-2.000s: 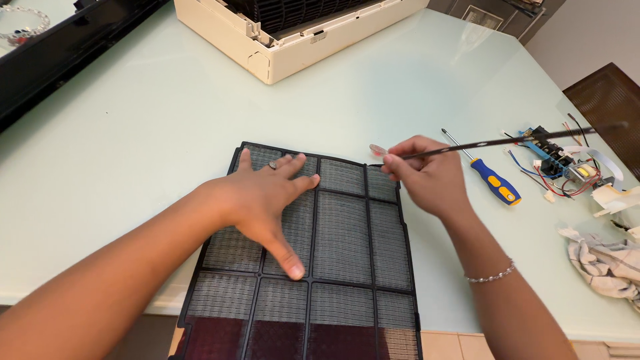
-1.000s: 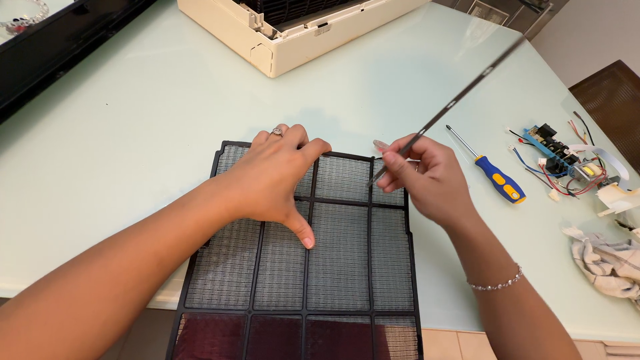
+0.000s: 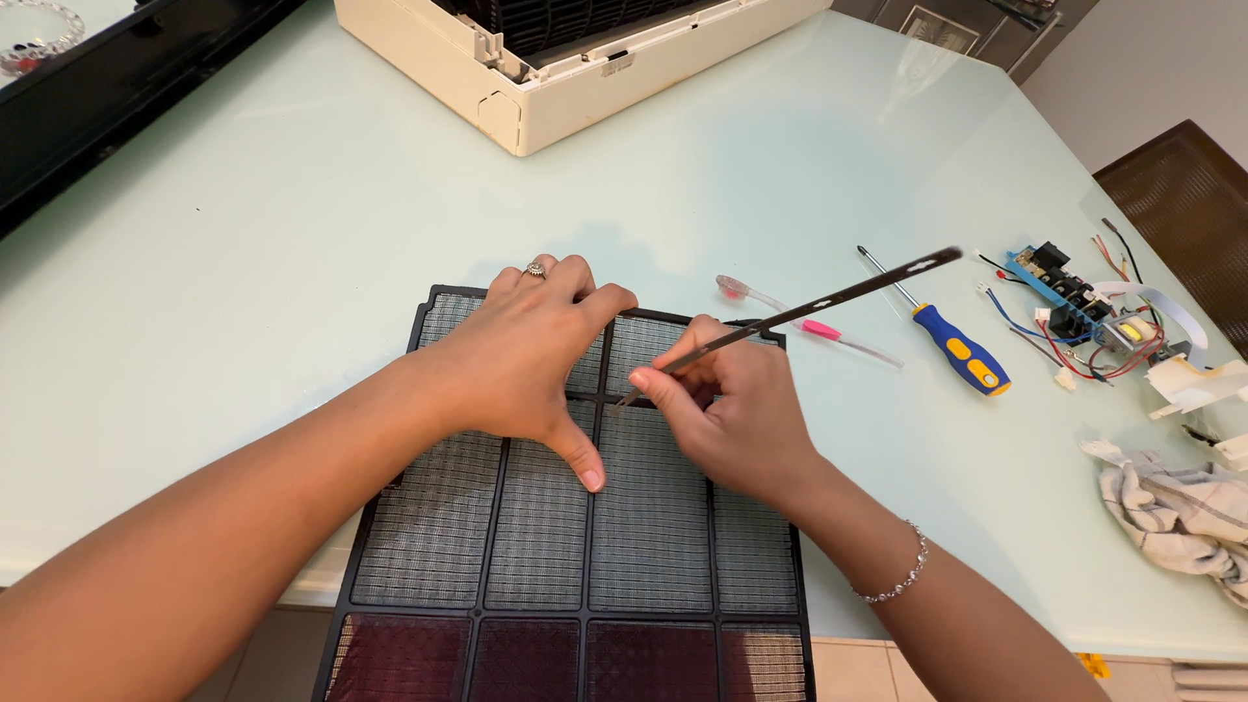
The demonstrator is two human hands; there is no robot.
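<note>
A black-framed mesh air filter (image 3: 648,517) lies at the near edge of the glass-topped table, its lower part over the edge. My left hand (image 3: 531,361) rests spread on its upper left, fingers over the top edge, thumb on the mesh. Pinched in my right hand (image 3: 731,400) is a thin dark slotted strip (image 3: 829,299), its lower tip at a frame rib near the filter's upper middle and its other end slanting up to the right. A toothbrush with a pink part (image 3: 821,330) lies just beyond my right hand, partly behind the strip.
A blue-and-yellow screwdriver (image 3: 960,346) lies right of the toothbrush. Farther right are a circuit board with wires (image 3: 1063,292) and a crumpled checked cloth (image 3: 1170,507). A cream plastic appliance housing (image 3: 575,107) stands at the back, and a long black panel (image 3: 107,107) at the upper left.
My right hand has moved left over the filter with the strip, whose tip was near the top right corner before. The toothbrush now shows more fully.
</note>
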